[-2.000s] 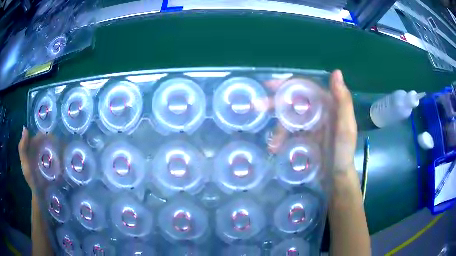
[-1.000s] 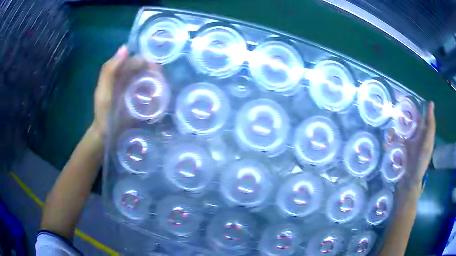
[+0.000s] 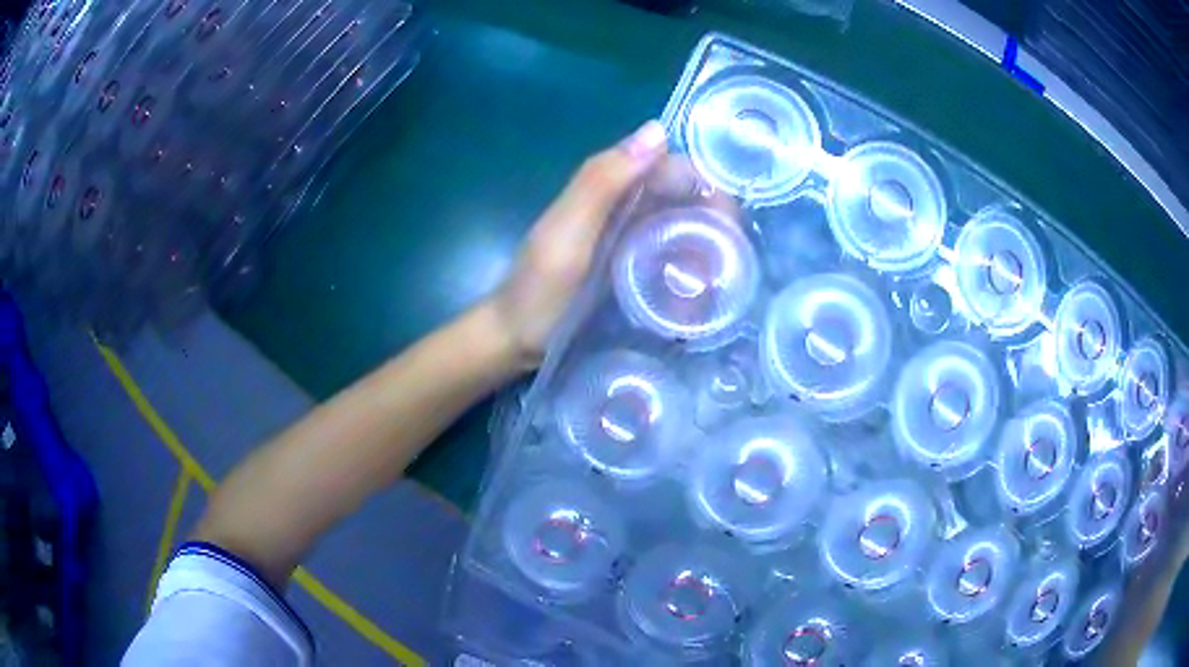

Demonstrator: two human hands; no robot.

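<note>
A clear blister tray (image 3: pixel 769 358) with rows of round lenses (image 3: pixel 825 341) fills the middle and right of the view, tilted down to the right. Many lenses show thin red rings at their centres. My left hand (image 3: pixel 574 254) grips the tray's upper left edge, with the thumb on the rim and the fingers behind the clear plastic. My right hand (image 3: pixel 1163 534) is at the tray's right edge, partly cut off by the picture's rim and blurred; it holds that side.
Stacked filled trays (image 3: pixel 170 143) with red marks stand at the upper left. The green mat (image 3: pixel 391 196) lies between them and the held tray. A blue edge (image 3: pixel 52 482) is at far left, above grey floor with yellow lines. Layered grey things (image 3: pixel 1108 78) show at upper right.
The view has turned left, so the held tray now sits further right. The stacked trays at left have come clearly into view. Both hands still hold the tray.
</note>
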